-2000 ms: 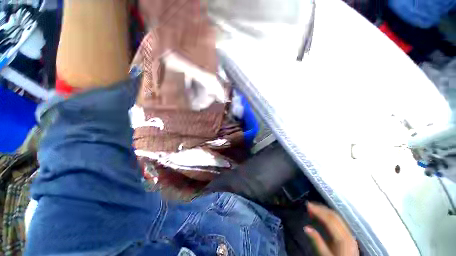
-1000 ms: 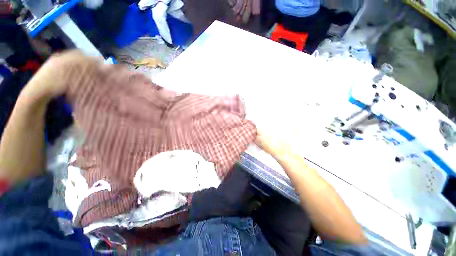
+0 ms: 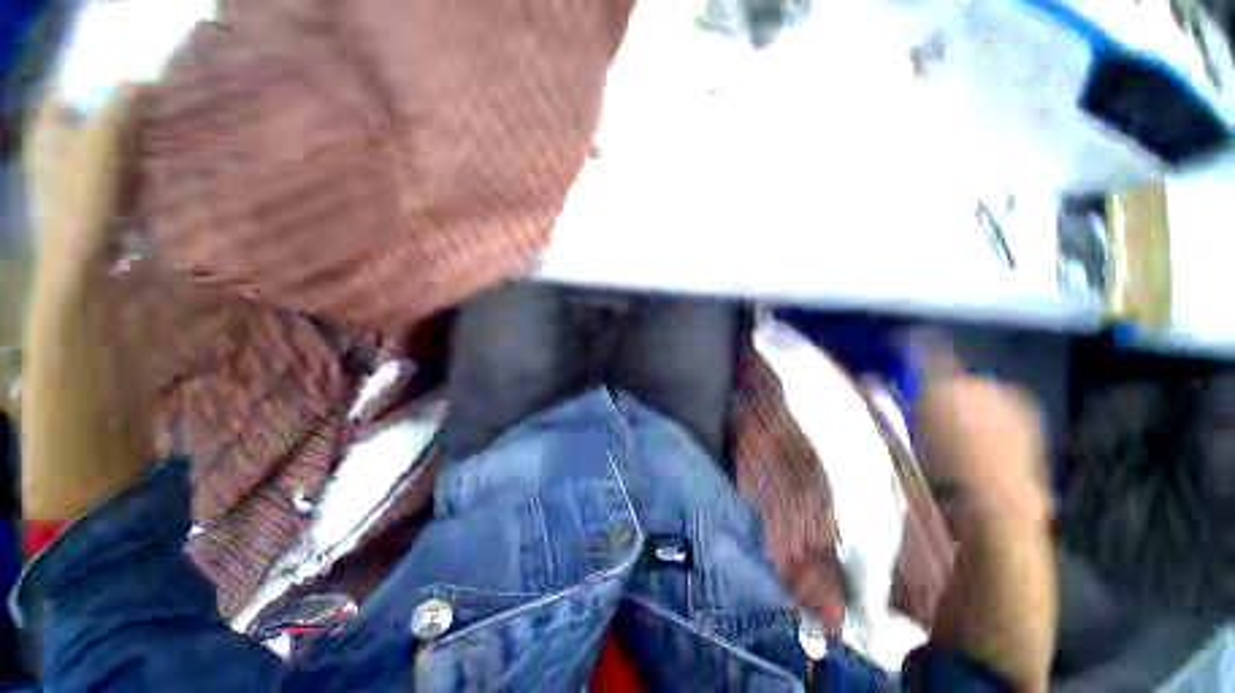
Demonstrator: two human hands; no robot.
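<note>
A large brown-red checked panel (image 3: 406, 149) covers the upper left and lies over the left end of the white table. A white patch of backing (image 3: 129, 48) shows at its top left corner. My left hand (image 3: 88, 142) is blurred at the panel's left edge. Its fingers are hidden, so its grip cannot be told. My right hand (image 3: 982, 433) is blurred, low at the right of my lap, beside a checked piece with white backing (image 3: 847, 474). I cannot tell whether it holds that piece.
The white machine table (image 3: 813, 203) has its front edge just beyond my lap. A thin metal tool (image 3: 998, 230) lies on its right part, near a yellow-tan block (image 3: 1138, 257). Part of the machine (image 3: 1151, 102) shows top right. More checked pieces (image 3: 257, 393) hang left of my denim-clothed lap.
The view has turned down and right. My right hand has left the panel and is now below the table edge at the right. The panel now lies farther up at the left.
</note>
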